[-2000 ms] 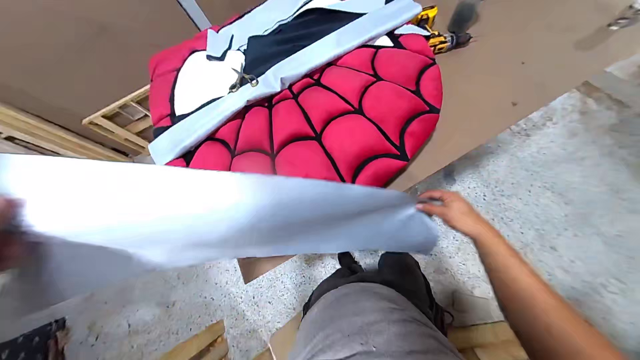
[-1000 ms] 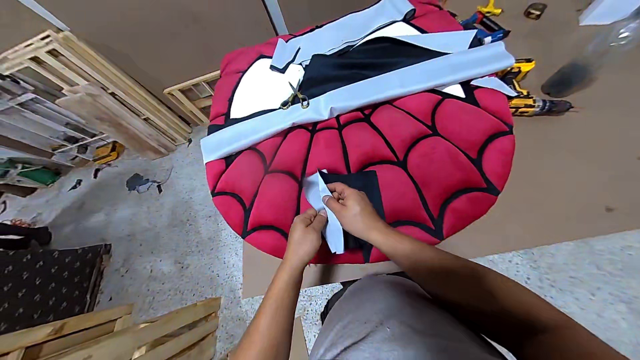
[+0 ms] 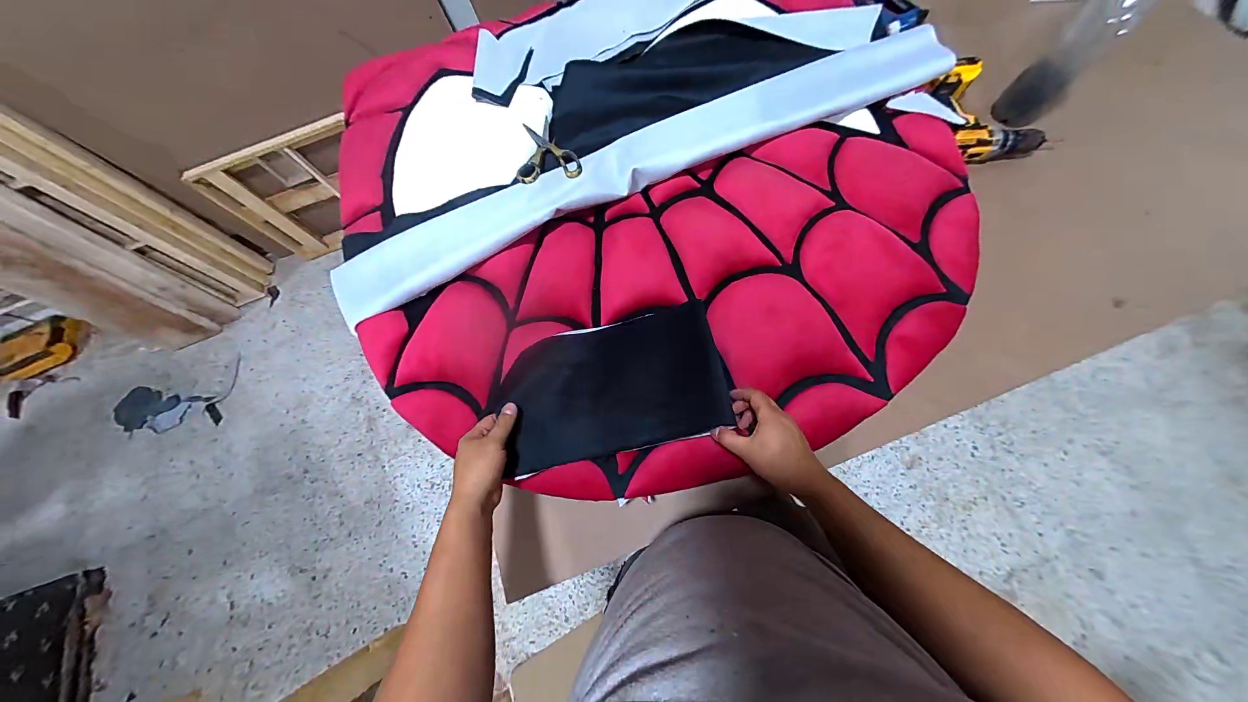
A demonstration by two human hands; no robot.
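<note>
A black rectangle of fabric or vinyl point(image 3: 614, 385) lies spread over the lower part of a padded red panel with black web lines point(image 3: 829, 322). My left hand point(image 3: 485, 453) pinches its lower left corner, thumb on top. At its lower right corner my right hand point(image 3: 770, 439) grips the edge between thumb and fingers. A thin white edge shows along the black piece. Higher on the panel, a long pale strip point(image 3: 682, 151) runs diagonally, with scissors point(image 3: 549, 161) resting at its upper edge. Above the strip lie black fabric point(image 3: 673, 83) and pale offcuts point(image 3: 585, 39).
A yellow and black cordless drill point(image 3: 985, 141) lies beyond the panel's right side, near a clear bottle with dark contents point(image 3: 1048, 83). Wooden frames point(image 3: 273, 185) stand at the left. Scraps point(image 3: 161, 408) and a yellow tool point(image 3: 39, 346) are on the speckled floor.
A second ago both hands held a small pale piece over the black piece; now they hold the black piece's lower corners, farther apart. Two seconds ago a wide pale sheet was stretched between them.
</note>
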